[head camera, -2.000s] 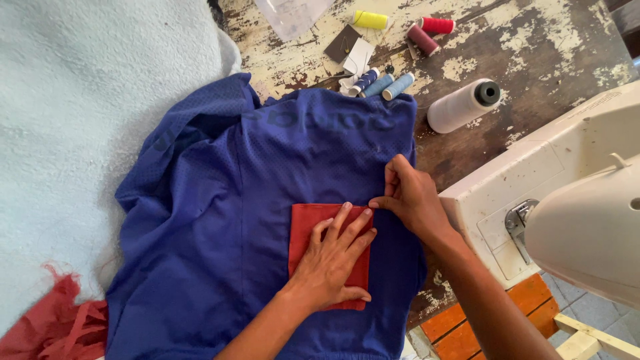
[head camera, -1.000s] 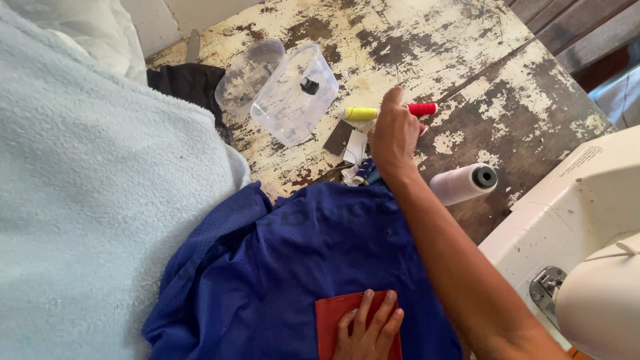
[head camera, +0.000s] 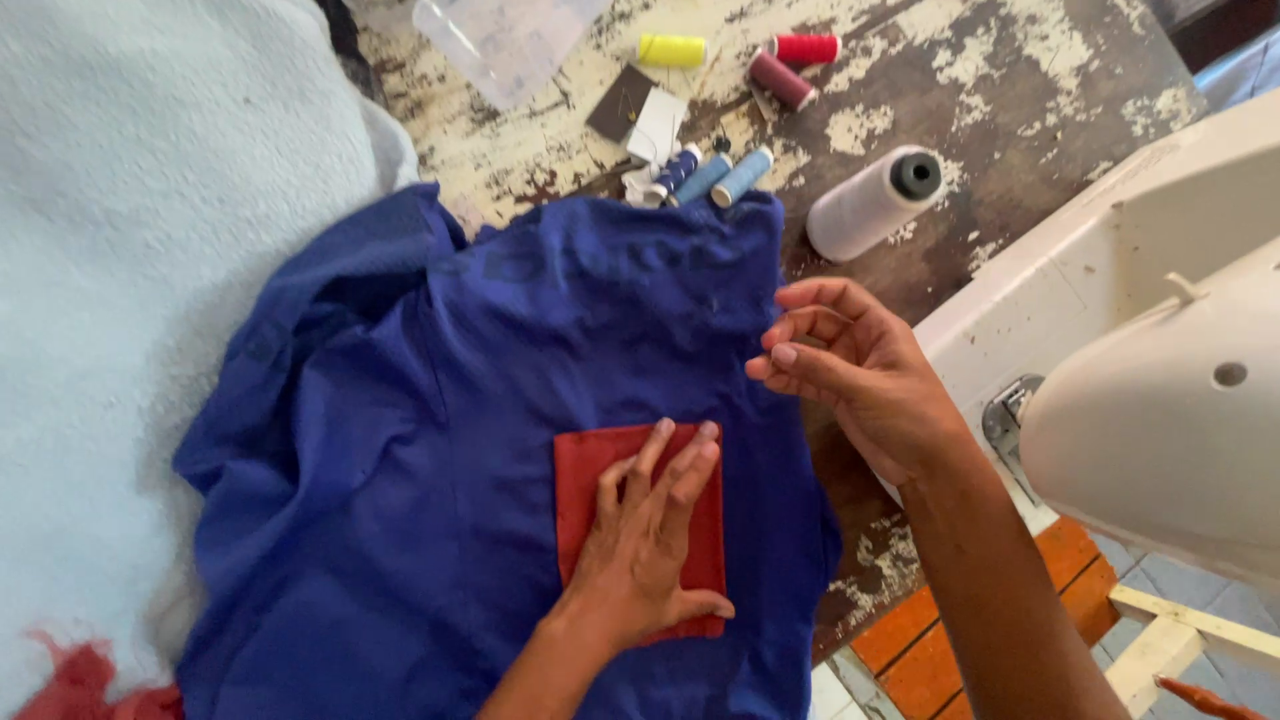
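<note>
A folded red fabric rectangle (head camera: 590, 475) lies flat on a blue garment (head camera: 380, 560), which bears faded dark lettering near its top. My left hand (head camera: 640, 540) rests on the red piece with its fingers spread. Above the garment's right edge, my right hand (head camera: 835, 355) is raised with curled fingers, its thumb close to the fingertips; whether something as thin as a pin sits between them cannot be made out. Past the garment's top edge are a dark card (head camera: 620, 103) with pins or needles and a white card (head camera: 657, 125).
Blue thread spools (head camera: 706, 180), a yellow spool (head camera: 672, 50), a red spool (head camera: 806, 48), a maroon spool (head camera: 782, 80) and a white thread cone (head camera: 865, 205) are on the worn wooden table (head camera: 960, 120). A sewing machine (head camera: 1160, 400) stands right, a light blue towel (head camera: 170, 250) left.
My right hand has come back from beside the yellow and red spools to the garment's right edge. My left hand is still on the red fabric. The view has tilted down again.
</note>
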